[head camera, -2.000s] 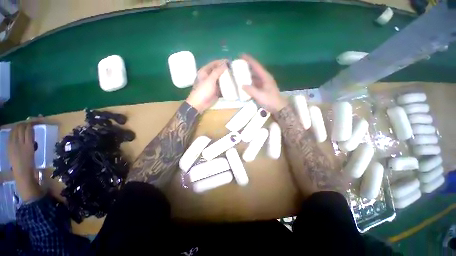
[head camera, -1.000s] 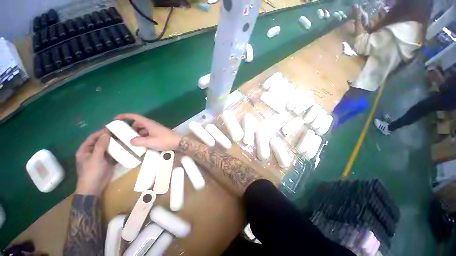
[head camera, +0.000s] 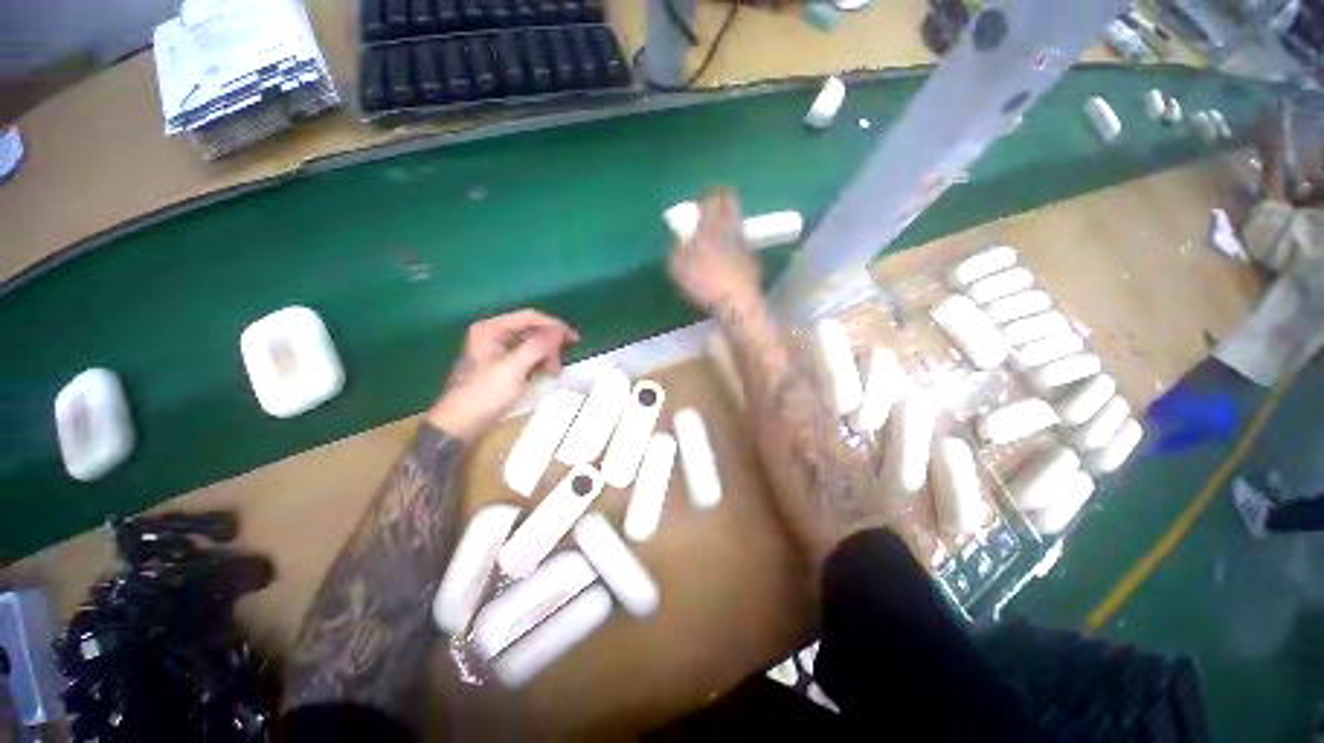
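My right hand (head camera: 714, 261) is over the green belt, its fingers on a white half unit (head camera: 680, 219) that is partly hidden by them. Another white half unit (head camera: 773, 228) lies just right of the fingers. My left hand (head camera: 508, 363) is above the bench edge beside the belt, fingers loosely curled, with nothing seen in it. Below it, several loose half units (head camera: 543, 440) lie on the tan bench. Two show a dark round spot, one of them nearest the bench middle (head camera: 549, 526).
Two paired units (head camera: 291, 360) are on the belt at left. Black cables (head camera: 167, 639) are heaped at lower left. More halves lie on clear plastic and a blister tray (head camera: 987, 569) at right. A metal post (head camera: 929, 160) slants across the belt. A person (head camera: 1285, 276) is at far right.
The two halves are no longer held together between my hands. My right hand has moved out over the belt. One more half lies on the bench near my left hand. The view has turned left.
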